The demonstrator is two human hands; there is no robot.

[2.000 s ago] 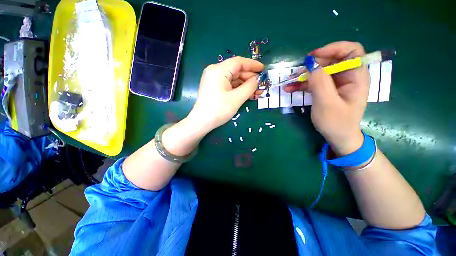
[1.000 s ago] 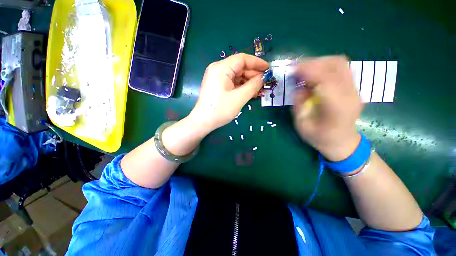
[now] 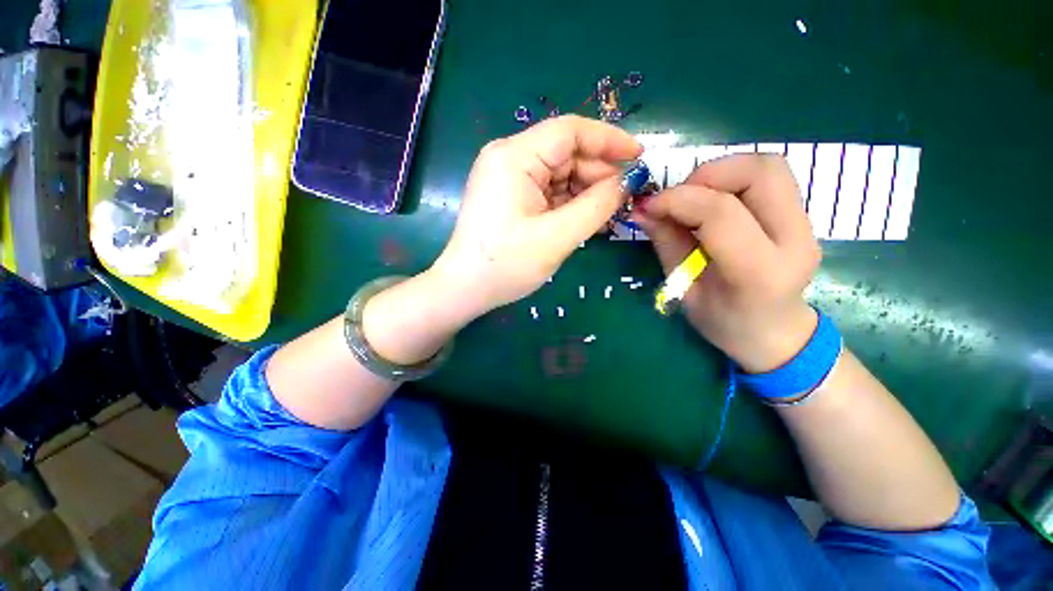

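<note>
My left hand (image 3: 525, 208) pinches a small wired assembly (image 3: 637, 199) between thumb and index finger. My right hand (image 3: 751, 248) has its thumb and index fingertips at the same assembly, and the yellow-handled tool (image 3: 684, 279) is tucked in this hand, its yellow end pointing down toward me. The tool's tip is hidden. The white strip (image 3: 860, 191) with dark cross lines lies behind and right of my hands. Another small coppery wired part (image 3: 609, 98) lies on the green surface just beyond my fingers. Tiny white pieces (image 3: 582, 292) lie loose below my hands.
A yellow tray (image 3: 289, 191) with pale crumpled packing (image 3: 208, 139) is at the left. A smartphone (image 3: 367, 104) lies beside it. A grey metal box (image 3: 49, 173) stands left of the tray. A dark object with a greenish rim (image 3: 1033, 479) is at the lower right edge.
My right hand has swung its tool from pointing at the assembly to pointing down, and its fingertips have come to the assembly. My left hand keeps hold. The view has shifted slightly.
</note>
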